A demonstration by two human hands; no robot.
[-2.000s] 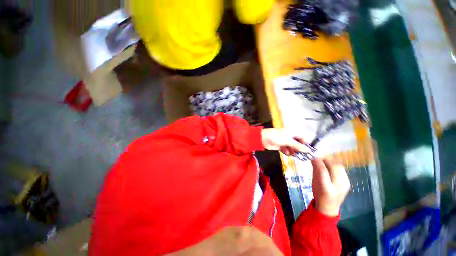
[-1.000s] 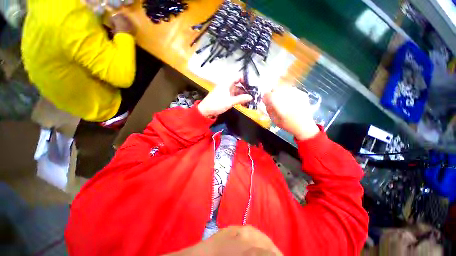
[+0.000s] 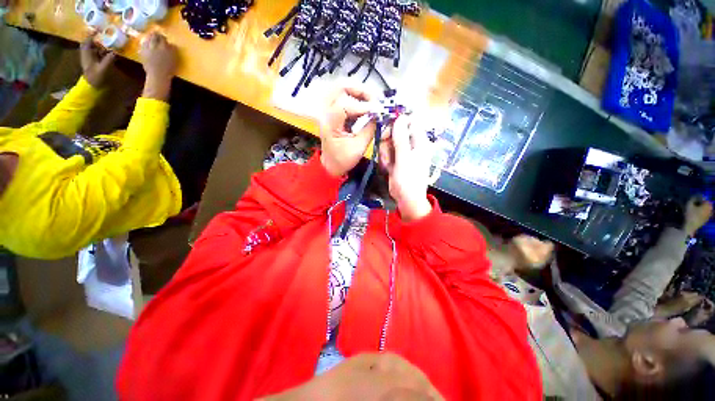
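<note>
My left hand (image 3: pixel 345 135) and my right hand (image 3: pixel 409 157) are raised close together in front of my chest, fingers bent around a small black-and-white module (image 3: pixel 386 112). A black cable tail (image 3: pixel 363 182) hangs from it, down between my hands. The module's details are blurred, and glare washes out part of my right hand. Just beyond my hands, dark-and-white modules (image 3: pixel 345 27) lie in several columns with black tails pointing toward me. They rest on a pale backing sheet (image 3: pixel 292 92).
A clear plastic tray (image 3: pixel 490 145) lies right of my hands. Black rings (image 3: pixel 213 16) and white housings (image 3: pixel 114 35) lie left on the bench, by a person in yellow (image 3: pixel 86 188). An open carton (image 3: pixel 235 160) stands below the edge. A person in beige (image 3: pixel 580 313) and a blue bin (image 3: pixel 641 66) are right.
My view has turned rightward, showing the neighbour in beige. My hands have moved closer together and nearer my chest, with the module and its hanging tail now between them.
</note>
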